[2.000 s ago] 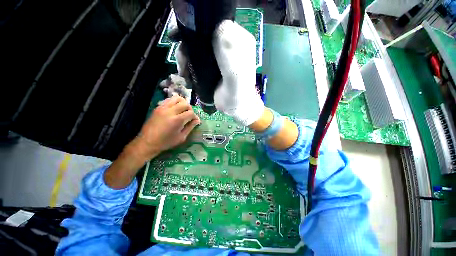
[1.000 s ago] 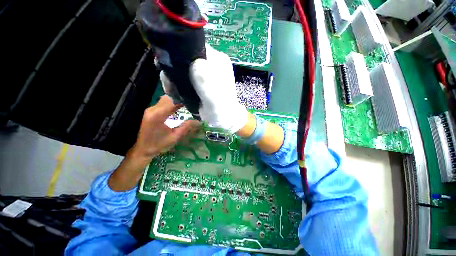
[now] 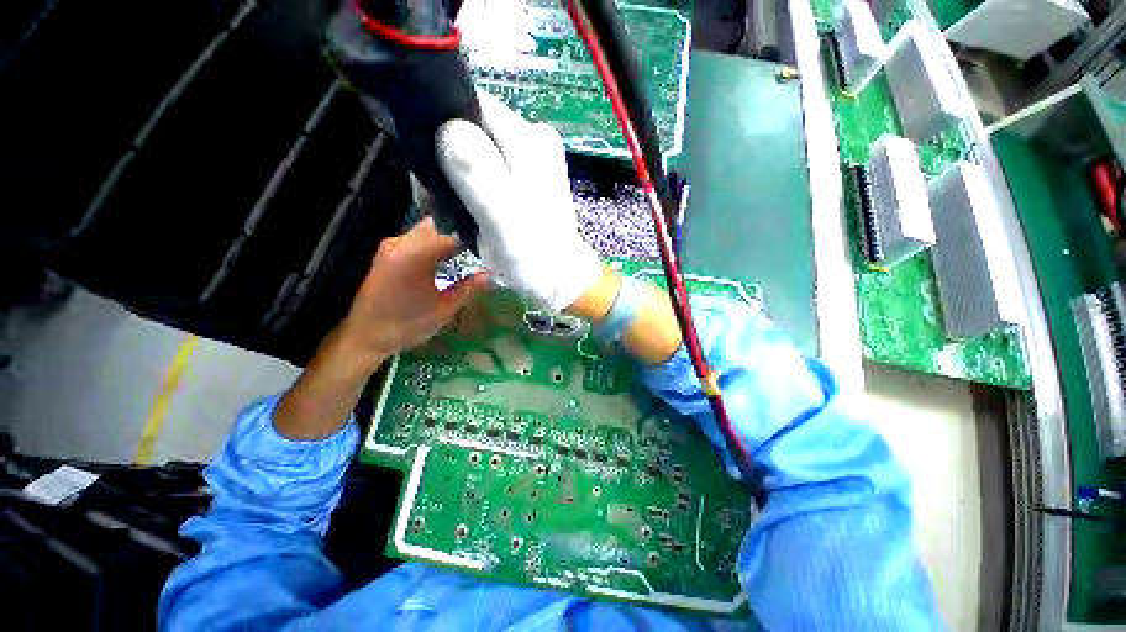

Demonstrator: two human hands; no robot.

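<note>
A large green circuit board lies solder side up in front of me. My gloved right hand grips a thick black electric screwdriver that points down at the board's far left part; its bit is hidden behind my hands. My bare left hand is at the screwdriver's lower end, thumb and fingers spread around it; whether it pinches a screw is not visible. A black screw tray full of silvery bits sits just beyond the board.
Another green board lies farther off on the green mat. Ribbed black bins stand at left. Boards with heatsinks stand along the right. A red and black cable hangs over my right forearm. A pen lies by the tray.
The screwdriver and my right hand have moved left and lower, uncovering the screw tray. My left hand has opened from its pinch. The cable has swung left across the view.
</note>
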